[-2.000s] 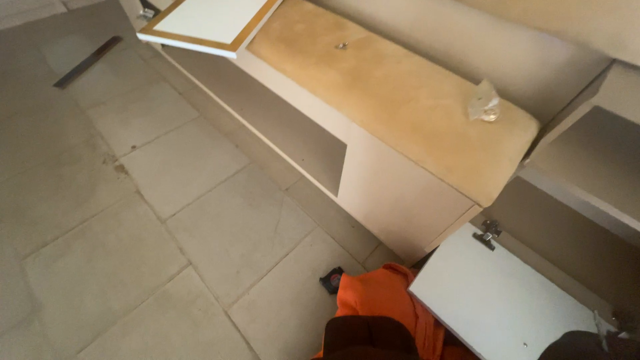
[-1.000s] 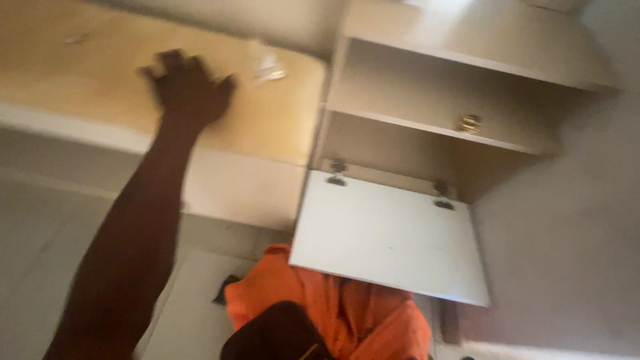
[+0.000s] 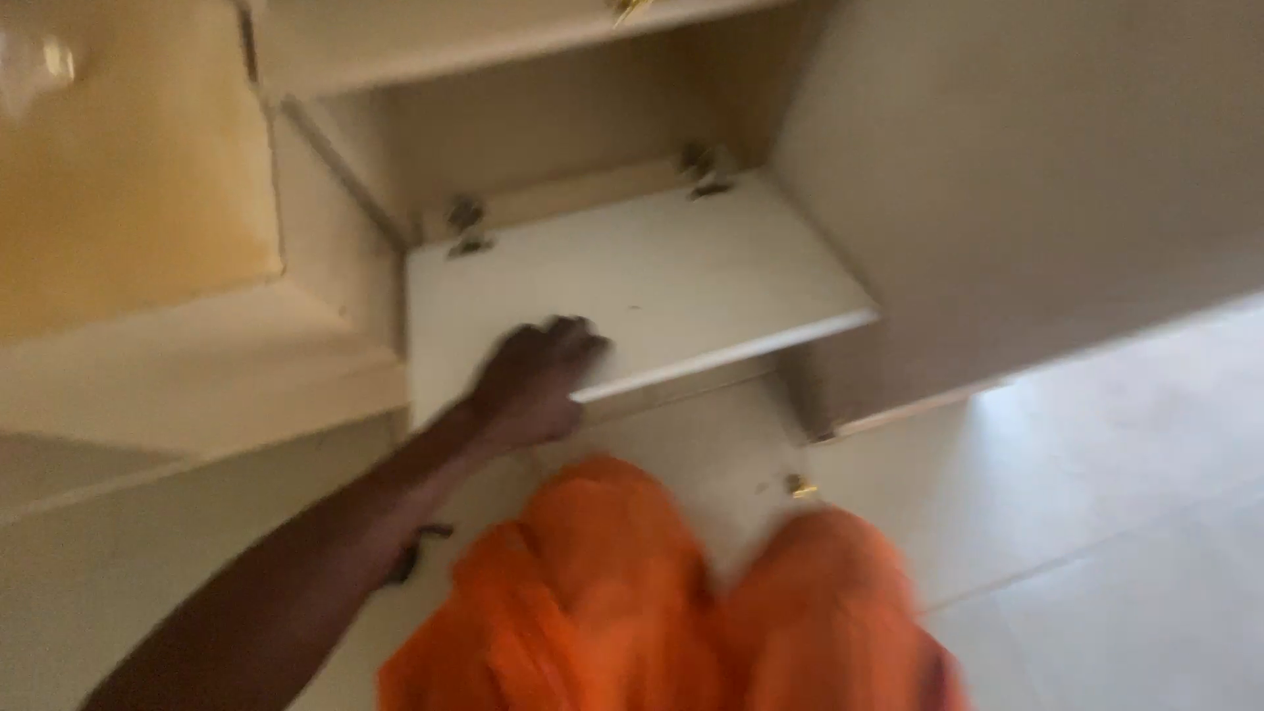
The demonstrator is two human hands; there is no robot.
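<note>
My left hand (image 3: 538, 380) comes in from the lower left, blurred, at the front edge of a white cabinet door (image 3: 691, 272). Its curled fingers lie over the top face and the thumb is at the edge, so the hand appears closed on the door. The door hangs open, almost flat, from a left metal hinge (image 3: 468, 227) and a right metal hinge (image 3: 705, 170) at the cabinet opening. My right hand is out of view.
A yellowish padded-looking bench top (image 3: 138, 188) lies left. A pale panel (image 3: 987, 197) stands right. Below are my orange-clothed knees, a gold-coloured metal piece (image 3: 802, 486) on the tiles, and a dark object (image 3: 415, 553) by my forearm. Another gold-coloured piece (image 3: 627, 10) sits on the shelf.
My left hand has moved from above the bench top to the front edge of the white door. The view has swung right and down towards the door.
</note>
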